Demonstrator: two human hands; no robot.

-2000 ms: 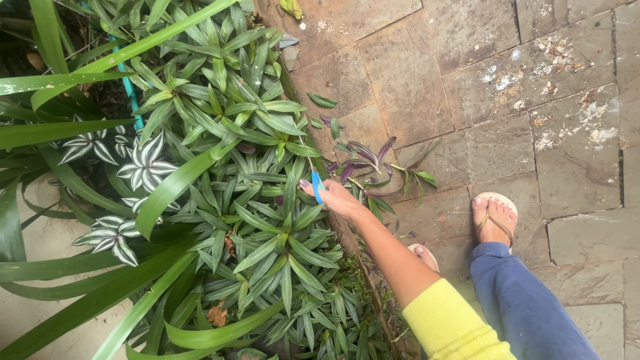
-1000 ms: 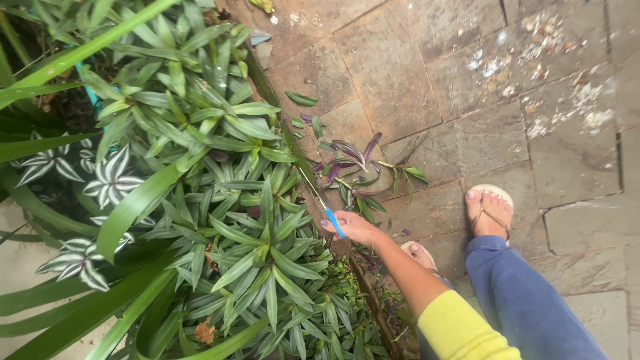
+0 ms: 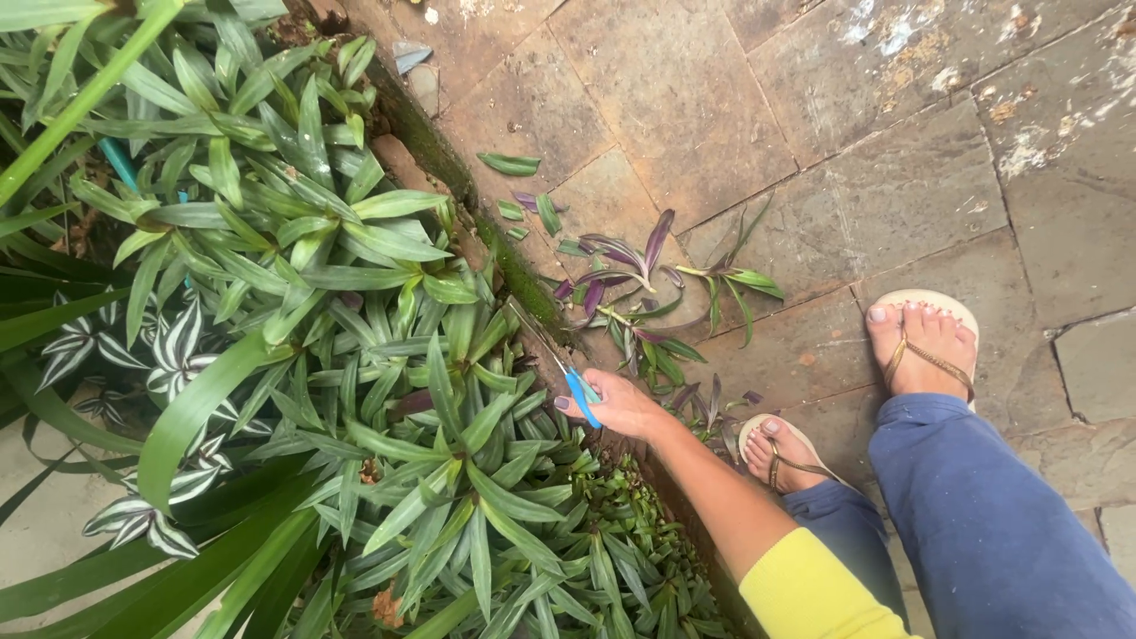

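From the bottom, my left arm in a yellow sleeve reaches to the bed's edge. My left hand (image 3: 617,404) is closed on the blue handles of scissors (image 3: 581,398), whose metal blades point up and left along the mossy border, close to the leaves. Under and beside the hand are green, lance-leaved plants (image 3: 461,457). Cut purple and green shoots (image 3: 621,257) lie on the paving just beyond the hand, with a yellow-stemmed cutting (image 3: 728,275) to their right. Whether the blades touch a leaf, I cannot tell. My right hand is out of view.
A low mossy border (image 3: 524,284) divides the bed from stone paving (image 3: 657,106). My sandalled feet (image 3: 923,346) stand on the paving. Striped-leaf plants (image 3: 182,355) and long strap leaves (image 3: 191,417) are at left. Loose leaf pieces (image 3: 508,164) lie near the border.
My left hand with the scissors has moved down along the border, away from the upper leaves. The view has shifted closer to the bed. The cut shoots stay on the paving.
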